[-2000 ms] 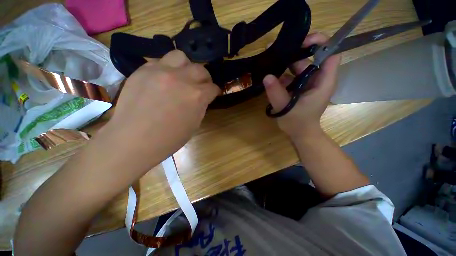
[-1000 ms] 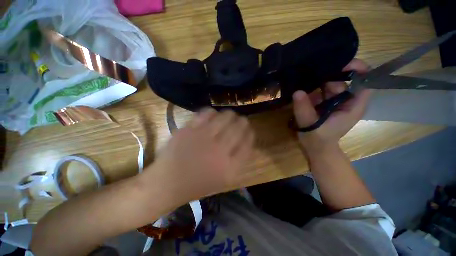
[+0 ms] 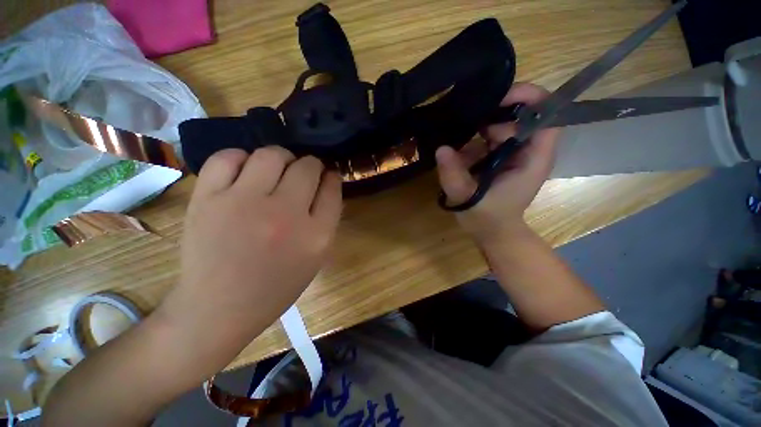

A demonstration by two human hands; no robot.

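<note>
The black head strap lies on the table before me, its plastic mount facing up. A piece of copper foil sits on the band below the mount. My left hand grips the lower left of the band, its fingertips hidden behind it. My right hand holds the open scissors by the black handles, blades pointing up and right, and touches the band's right side. A white-backed copper strip hangs over the table edge onto my lap.
A plastic bag with copper strips on it lies at the left. A pink cloth is behind it. A thin tape ring and white scraps are lower left. A pale cylinder lies at the right.
The head strap was turned and shown with the copper foil uncovered. My left hand has moved from below the band up onto its left side. The scissors remain open in my right hand.
</note>
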